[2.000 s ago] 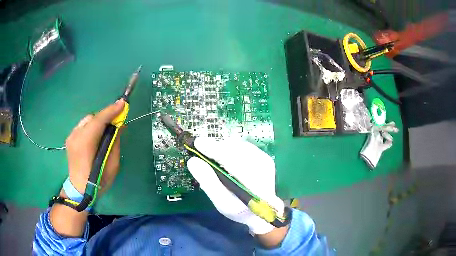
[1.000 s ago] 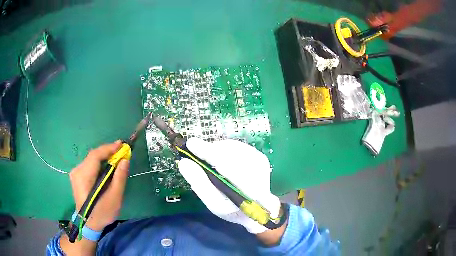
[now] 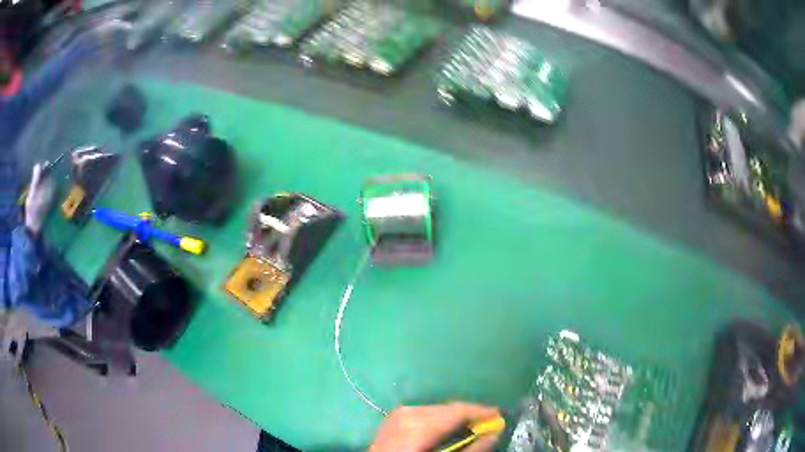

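The green circuit board (image 3: 587, 397) lies on the green mat at the lower right, cut off by the bottom edge and blurred. My bare left hand (image 3: 432, 428) is at the bottom edge, left of the board, mostly cut off. It is shut on a soldering iron (image 3: 481, 430), of which a yellow part shows. Solder wire (image 3: 339, 331) curves from the solder spool (image 3: 397, 207) down to my left hand. A dark, blurred shape over the board's lower left may be an iron tip; I cannot tell. My gloved right hand is not in view.
Left of the spool stands an iron stand with a yellow-brown sponge (image 3: 256, 286). Beyond are a blue-and-yellow tool (image 3: 148, 231), black cylindrical objects (image 3: 148, 296) and another person's blue sleeve (image 3: 40, 274). More boards (image 3: 501, 75) lie behind the mat. A black stand (image 3: 750, 388) is at right.
The view has swung left and up, so the board and my left hand now sit low in the picture. The right hand has left the picture. The left hand still holds its iron.
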